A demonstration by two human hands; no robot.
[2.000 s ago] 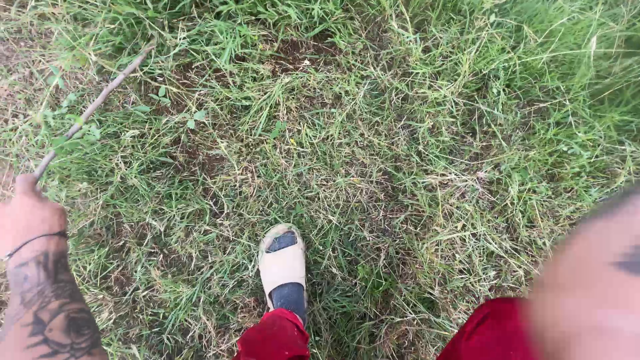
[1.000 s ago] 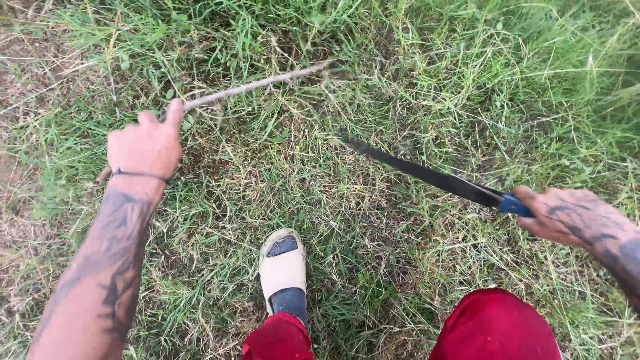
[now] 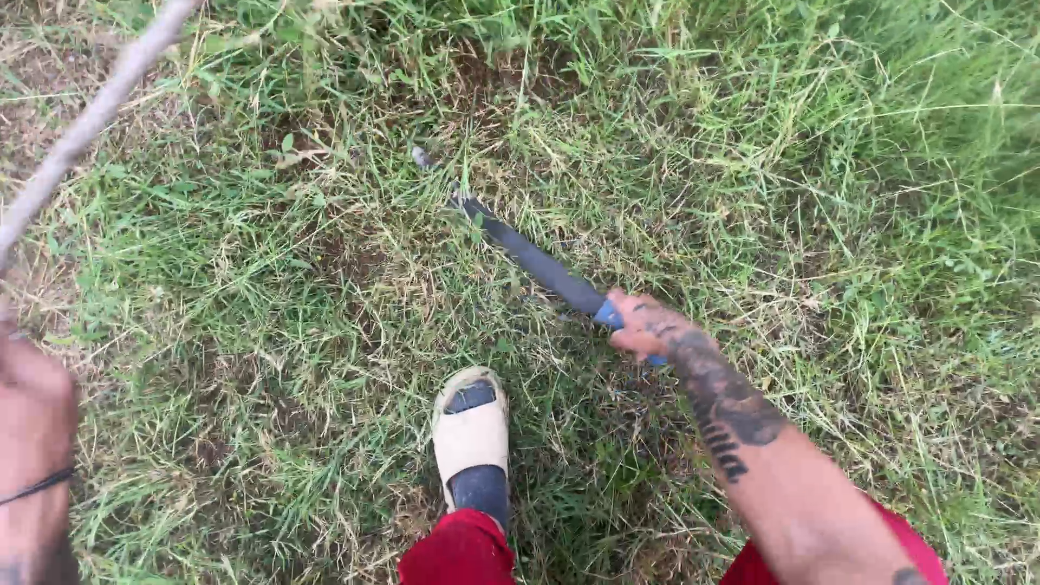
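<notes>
My right hand [image 3: 646, 325] is closed around the blue handle of a machete [image 3: 540, 264]. Its dark blade points up and left, low over the grass, with the far end partly among the blades of grass. At the left edge my left hand [image 3: 32, 406], blurred and partly cut off by the frame, grips a wooden stick [image 3: 89, 122]. That stick slants up and right, out of the top of the view. Grass [image 3: 382, 309], both green and dry, lies below both hands.
My foot in a beige slide sandal [image 3: 471, 439] with a dark sock stands on the grass at bottom centre. Taller grass [image 3: 959, 122] grows at the upper right. Bare soil [image 3: 49, 73] shows at the upper left.
The machete in my right hand has swung inward, to the left, from the right side where it was a second ago. My left hand has moved back to the left edge with the stick.
</notes>
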